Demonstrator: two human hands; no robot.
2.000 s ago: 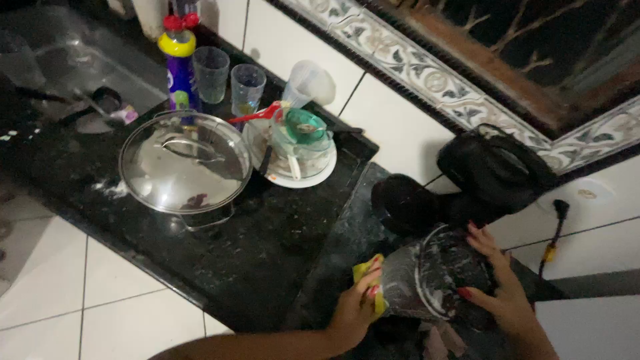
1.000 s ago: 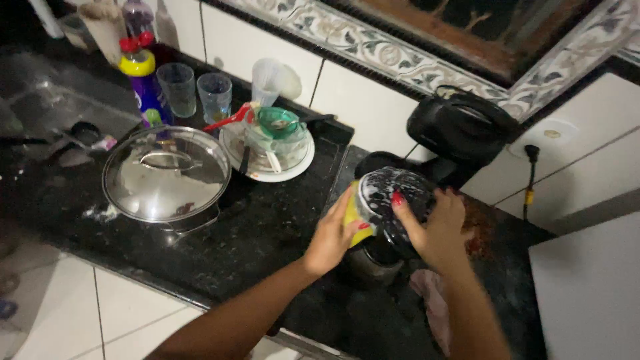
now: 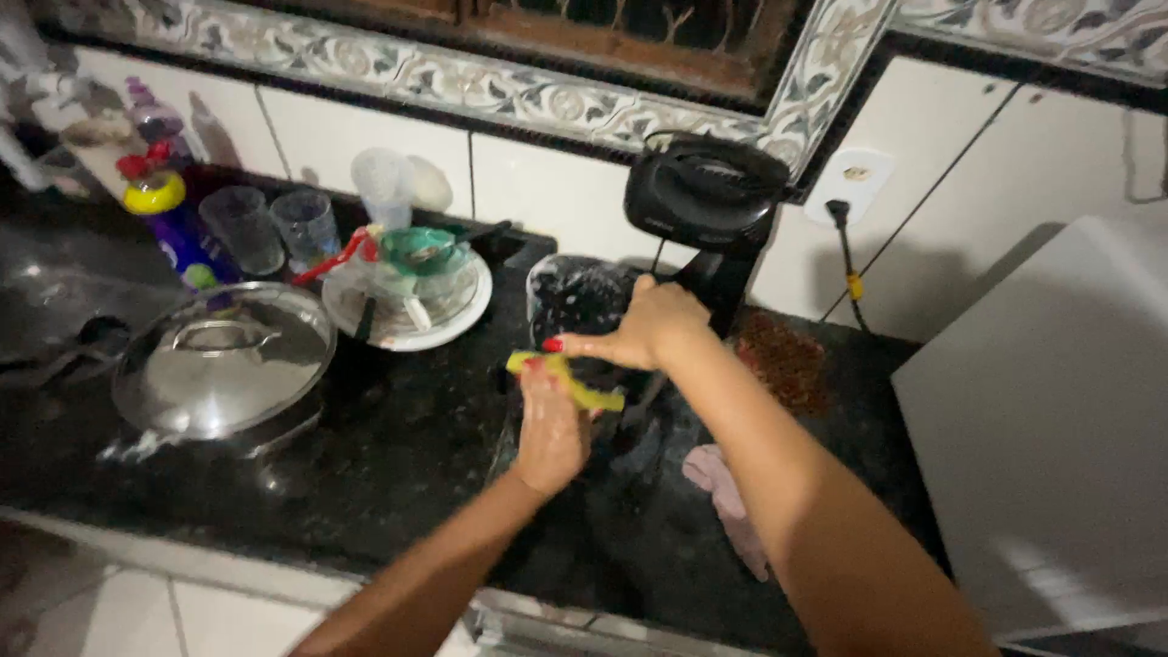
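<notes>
My left hand [image 3: 554,429] is closed on a yellow sponge [image 3: 584,391], held at the near side of a dark, soapy container [image 3: 584,297]. With its thumb stretched toward the sponge, my right hand [image 3: 652,328] lies over the container's right side; its fingertips are partly hidden, so its hold cannot be told. White suds streak the container. Behind it rests a black hand mixer [image 3: 707,192] on a dark stand. A pink cloth [image 3: 730,511] lies on the black stone counter [image 3: 411,456], beside my right forearm.
At left are a lidded steel pan [image 3: 224,365], a blue bottle with a yellow collar [image 3: 182,233], clear cups [image 3: 242,228] and a white plate [image 3: 401,339] stacked with dishes and utensils. A plug [image 3: 838,214] sits in the wall outlet. A white appliance or cabinet [image 3: 1049,411] stands at right.
One second ago the soapy container was tilted up between both hands; now it sits lower, near the mixer. My left hand keeps the sponge. The view has shifted.
</notes>
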